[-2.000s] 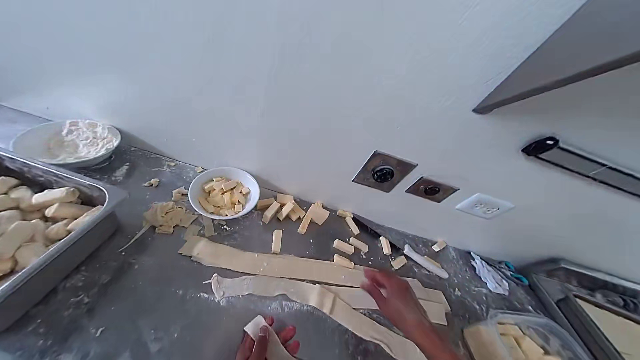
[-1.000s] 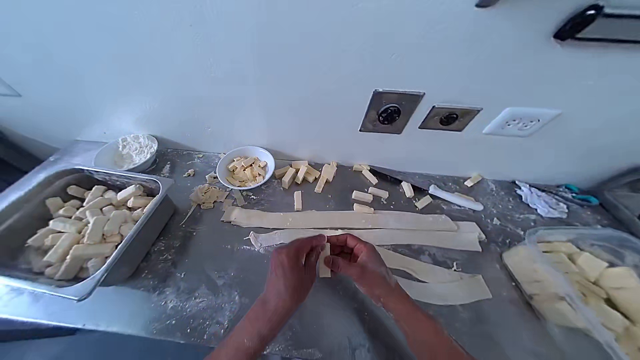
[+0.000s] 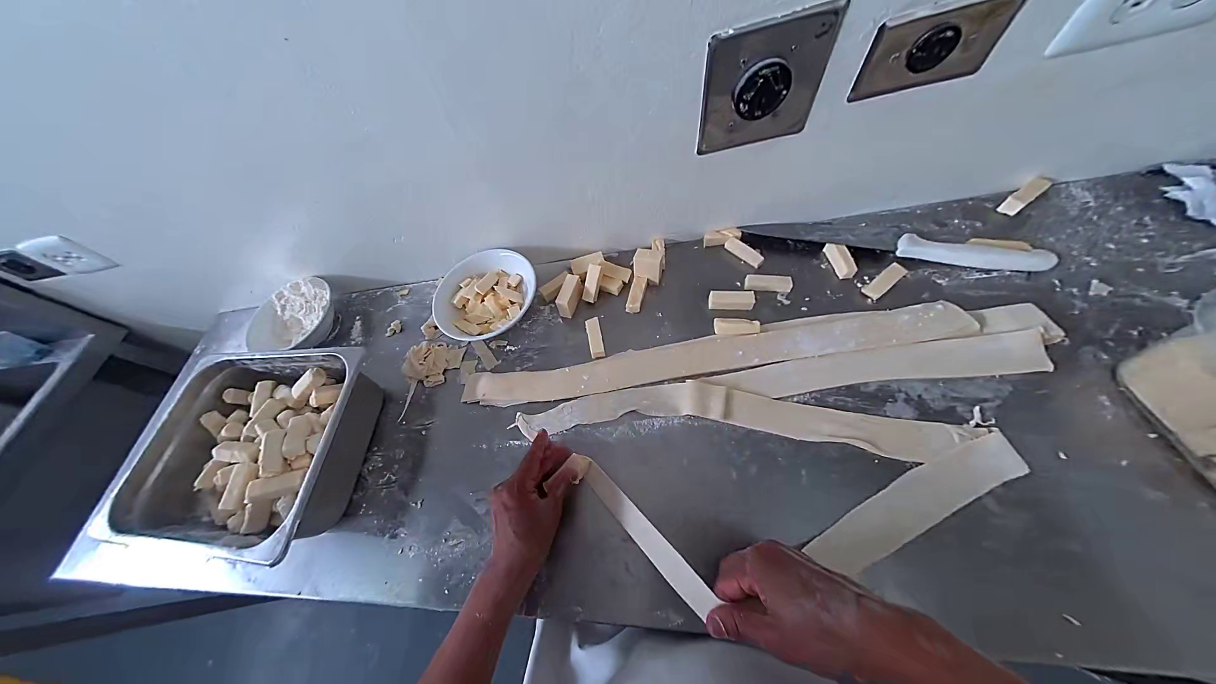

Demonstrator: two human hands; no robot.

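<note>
A narrow dough strip (image 3: 651, 541) stretches between my hands over the front of the steel counter. My left hand (image 3: 530, 503) pinches its far end around a small piece, probably a cheese stick (image 3: 568, 470), mostly covered by dough and fingers. The strip's near part is gripped by my right hand (image 3: 784, 598), beside a wider dough strip (image 3: 917, 499) that passes behind it. Several flat dough strips (image 3: 760, 347) lie across the counter beyond. Cut cheese sticks (image 3: 731, 300) are scattered behind them. A steel pan (image 3: 356, 399) at left holds many dough-wrapped pieces (image 3: 271, 451).
A white bowl of cheese pieces (image 3: 440, 309) and a bowl of flour (image 3: 328, 328) stand near the wall. Dough scraps (image 3: 432, 363) lie beside them. A knife with a white handle (image 3: 978, 254) rests at the back; a plastic container (image 3: 1154, 408) is at right.
My hands, close together a second ago at a small piece, are now apart with a dough strip stretched between them. The view has shifted.
</note>
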